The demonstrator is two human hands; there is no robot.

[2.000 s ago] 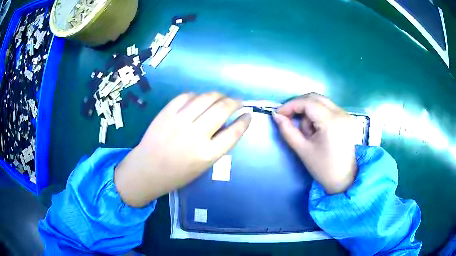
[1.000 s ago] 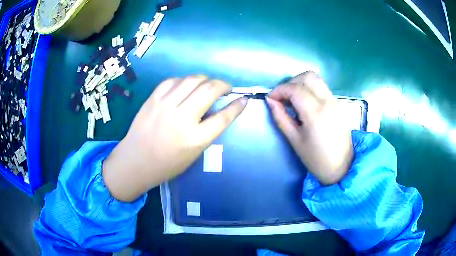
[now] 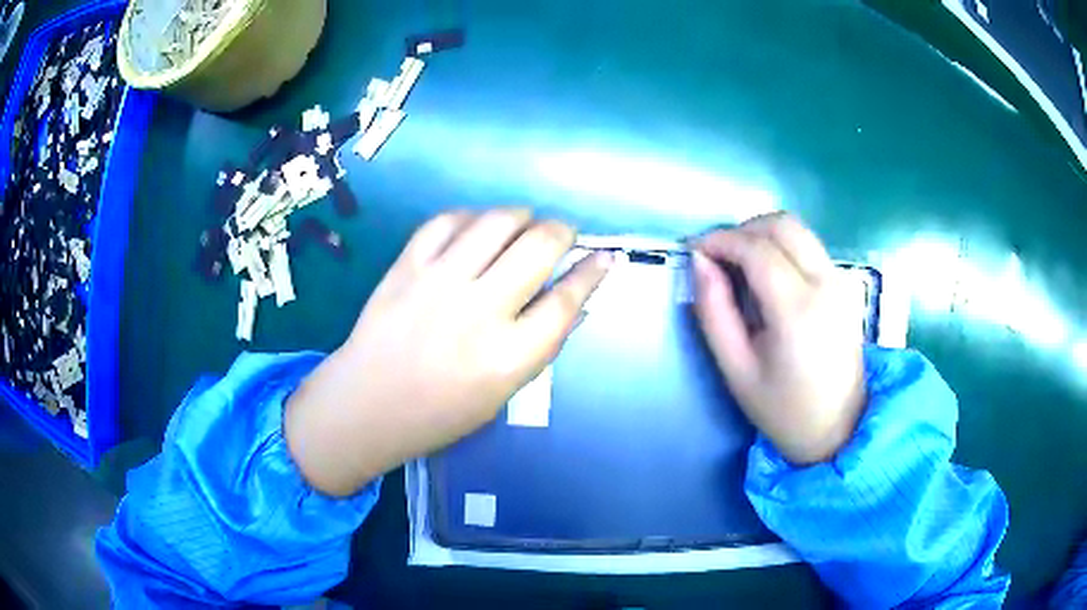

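Observation:
A dark grey-blue panel (image 3: 620, 417) with a thin black rim lies on a white sheet (image 3: 596, 560). It bears pale patches at its left and lower left. A small black strip (image 3: 647, 257) sits at the middle of the panel's top edge, between my hands. My left hand (image 3: 447, 340) lies over the panel's upper left, thumb and fingertips at the top edge beside the strip. My right hand (image 3: 781, 334) is to the right of the strip, thumb and index finger close together at the top edge. Whether either hand holds anything is unclear.
A loose pile of black and cream parts (image 3: 280, 197) lies on the green table at the upper left. A round yellowish tub (image 3: 268, 60) with pale slips stands behind it. A blue bin (image 3: 107, 274) of mixed pieces is at the far left. Another panel (image 3: 1037, 60) is at the upper right.
My right hand has moved right, away from the black strip, which now shows between the hands. My left hand stays at the top edge. The whole view has shifted slightly.

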